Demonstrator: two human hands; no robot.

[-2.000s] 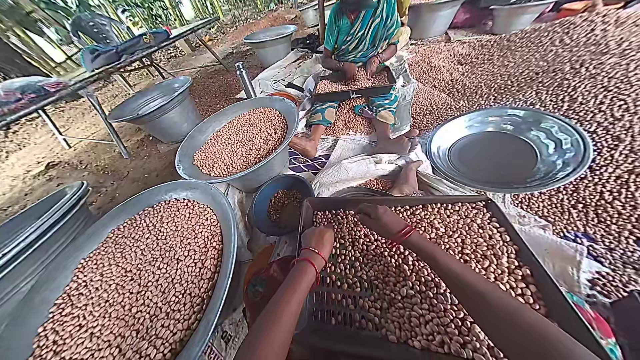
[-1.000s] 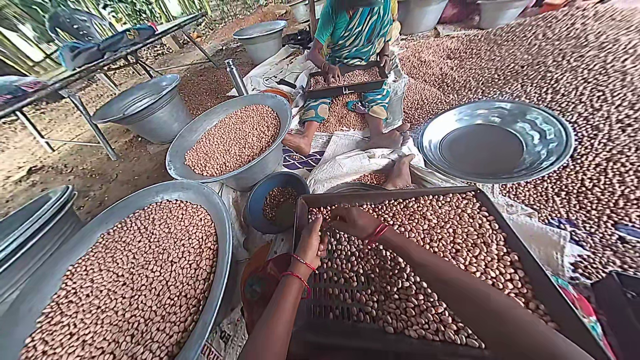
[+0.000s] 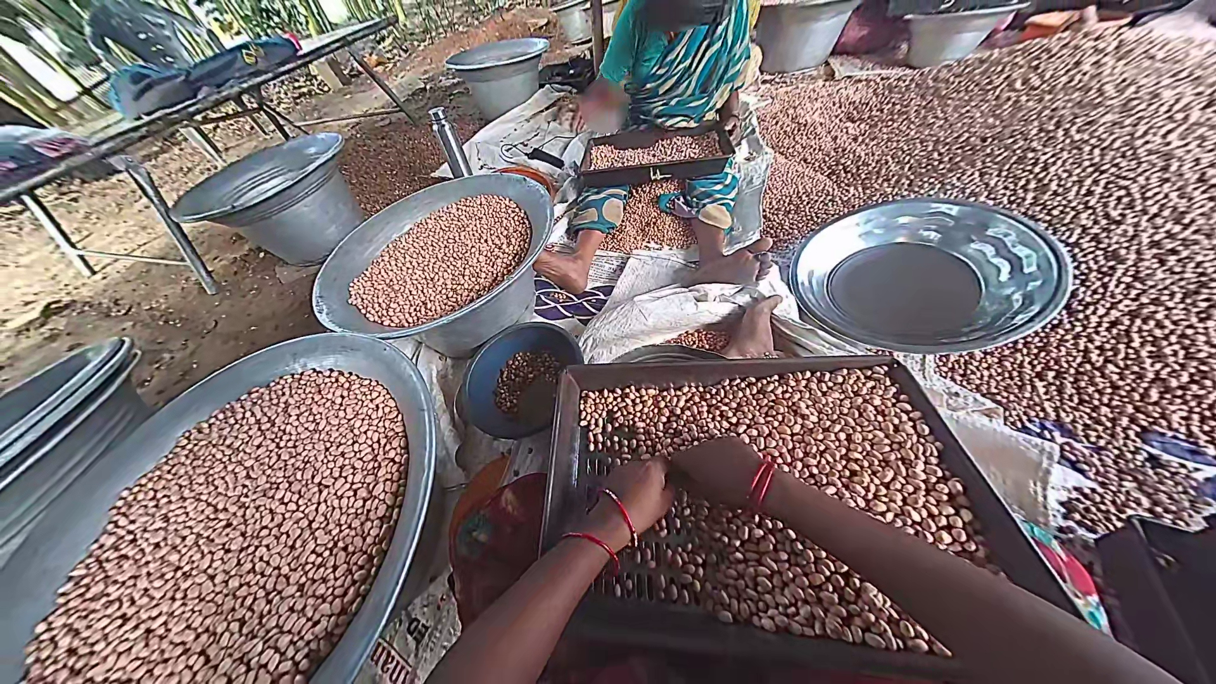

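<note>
A dark rectangular tray with a slotted bottom (image 3: 560,456) lies in front of me, covered with brown nuts or seeds (image 3: 826,427). My left hand (image 3: 635,496) is over its left-middle part, fingers bent down at the nuts. Touching or almost touching it, my right hand (image 3: 719,470) also has its fingers down among them. Whether either hand grips any nuts is hidden. Slots show through below the hands. A blue-grey bowl (image 3: 480,380) with a few darker nuts stands at the tray's upper left corner.
Large metal basins of nuts stand at left (image 3: 423,418) and upper left (image 3: 541,223). A shiny metal basin (image 3: 1045,275) sits at right beside a wide nut heap (image 3: 1121,161). Opposite, a seated person (image 3: 684,76) has a smaller tray (image 3: 655,173). A metal flask (image 3: 448,142) stands behind the basins.
Both my hands have moved from the tray's far left corner towards its middle. The other person's one hand has lifted off the smaller tray.
</note>
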